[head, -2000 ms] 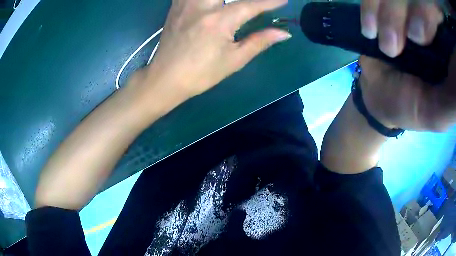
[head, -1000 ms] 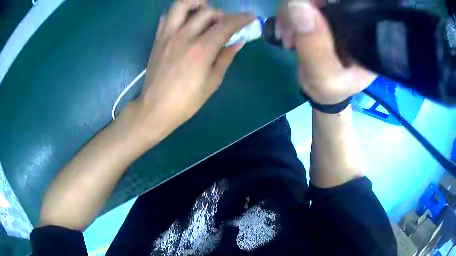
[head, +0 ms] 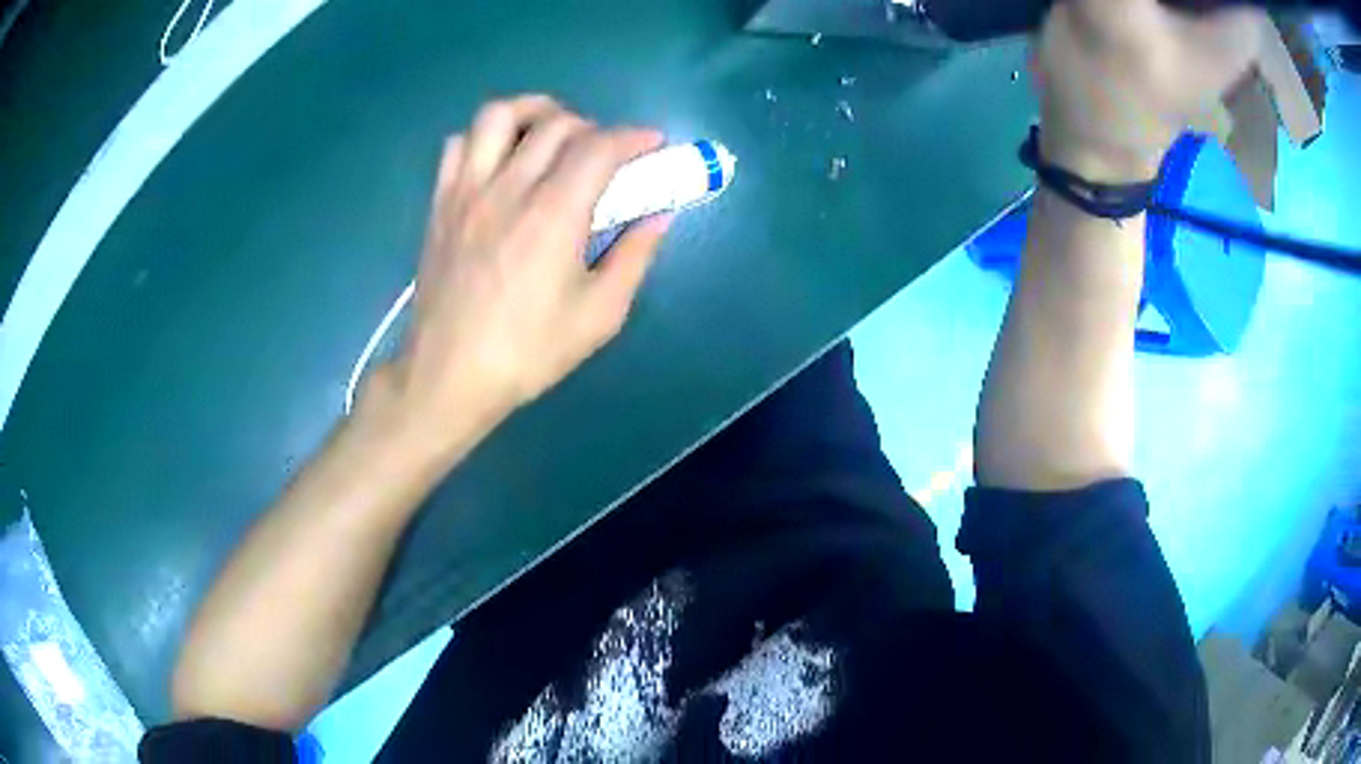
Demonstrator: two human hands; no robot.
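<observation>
My left hand [head: 515, 254] is closed around a white unit [head: 657, 182] with a blue band near its exposed end, held on or just over the dark green bench. A thin white cord loop [head: 379, 340] shows behind the hand, by the wrist. My right hand [head: 1142, 82] is at the top right, around the black electric screwdriver [head: 993, 12], which the top edge cuts off. Its tip is beside the screw feeder [head: 858, 18] at the top edge. Small screws [head: 837, 164] lie scattered on the bench between the unit and the feeder.
The green bench [head: 717, 343] ends in a slanting edge before my body. A white strip [head: 75, 224] curves along its far left, with another cord loop [head: 185, 27] there. A clear plastic bag [head: 57, 672] lies lower left. A black cable [head: 1269, 239], a blue stool [head: 1202, 269] and cardboard boxes [head: 1261, 694] are right.
My right hand and the screwdriver have moved away from the unit, up and right to the feeder. My left hand has moved slightly down with the unit, and the scattered screws have come into view.
</observation>
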